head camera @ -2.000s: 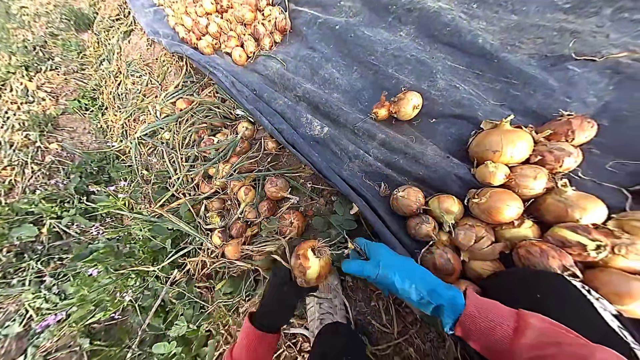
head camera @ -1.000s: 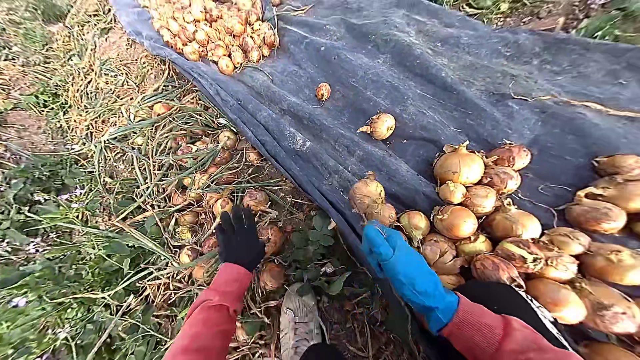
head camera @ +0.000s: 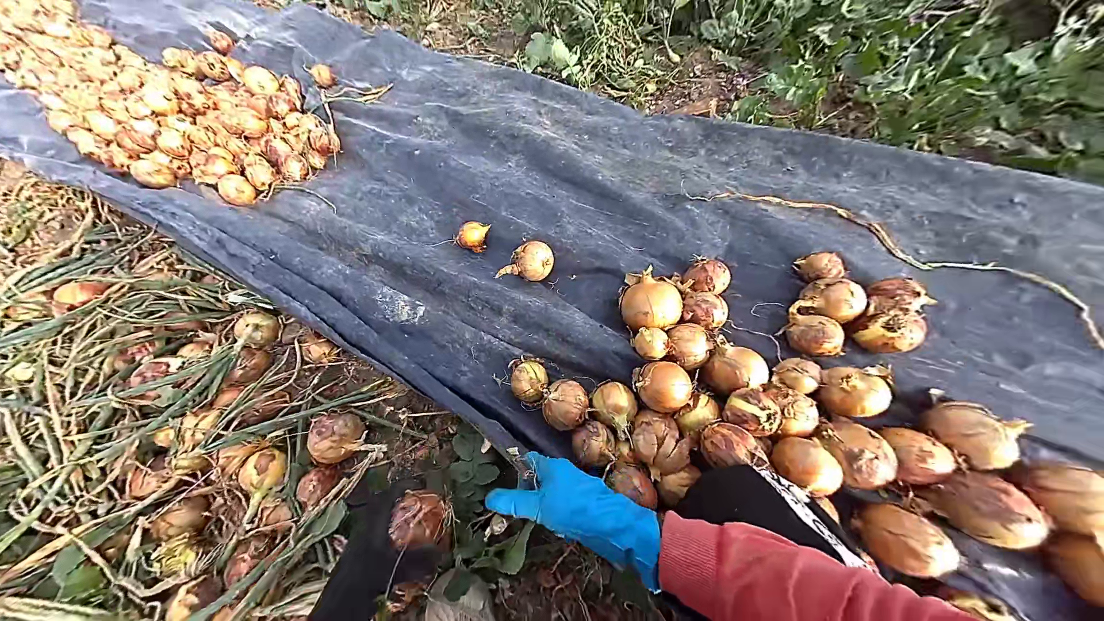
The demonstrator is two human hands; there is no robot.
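Note:
An onion (head camera: 418,519) lies against my left hand (head camera: 379,539), which wears a black glove at the bottom of the head view; its fingers look curled around the onion. My right hand (head camera: 578,509), in a blue glove, is just right of it at the edge of the dark ground cloth (head camera: 517,138). Thumb and fingers are apart, with nothing seen between them. Right behind it a group of onions (head camera: 662,385) rests on the cloth. Two small onions (head camera: 532,260) sit apart from that group, farther up the cloth.
Onions with green and dry tops (head camera: 259,470) lie on the soil at the left. A big heap of onions (head camera: 198,129) covers the cloth's far left. A dry stem (head camera: 862,216) crosses the cloth at the right. Green weeds (head camera: 819,69) grow beyond its far edge.
My left hand has moved from the onions on the soil toward my right hand and now has an onion. The view has swung to the right.

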